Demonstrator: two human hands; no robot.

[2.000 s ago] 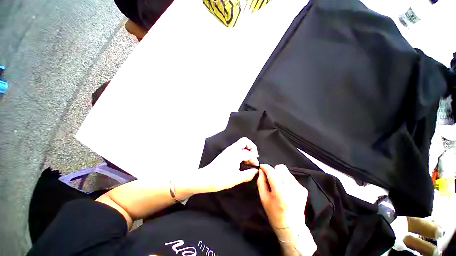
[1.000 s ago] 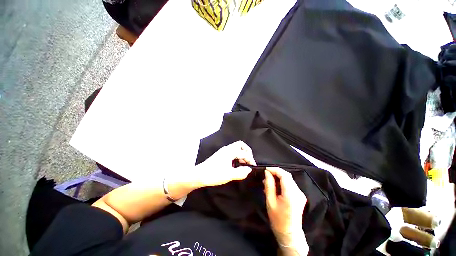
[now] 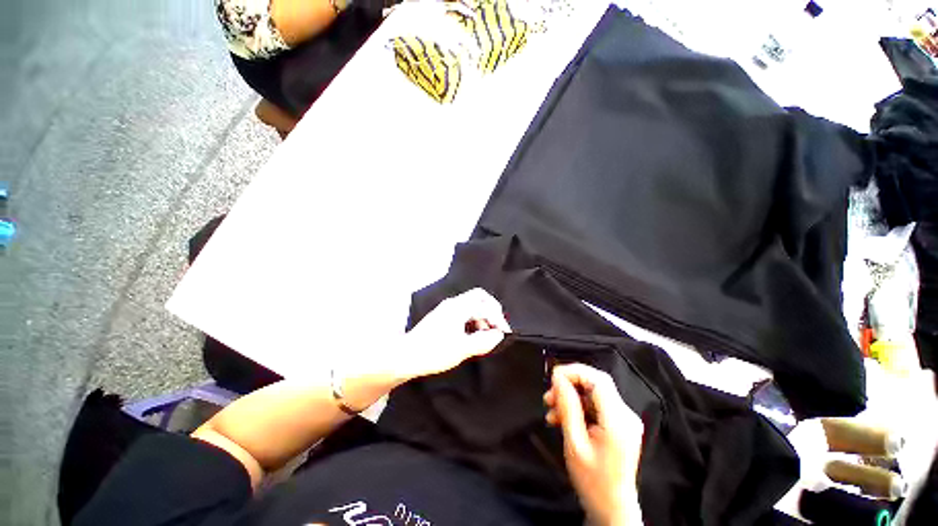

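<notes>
A loose black garment (image 3: pixel 483 396) lies crumpled across my lap and the table edge. My left hand (image 3: pixel 468 331) pinches a folded edge (image 3: pixel 561 340) of it between thumb and fingers. The edge runs right from my fingertips as a narrow raised ridge. My right hand (image 3: pixel 586 406) is just below and right of this ridge, with thumb and index finger pinched together. A tiny thin glint shows at its fingertips and looks like a needle (image 3: pixel 547 362). Any thread is too fine to see.
A stack of black garments (image 3: pixel 658 175) lies beyond the workpiece on the white table (image 3: pixel 339 205). Yellow-and-black striped pieces (image 3: pixel 430 68) are at the far end. Beige cylinders (image 3: pixel 864 437) stand lower right. A person's arm (image 3: pixel 300 19) shows at the top left.
My right hand has moved away from the folded edge, down and to the right. My left hand keeps its pinch. The view has shifted slightly, showing more of the person at the top left.
</notes>
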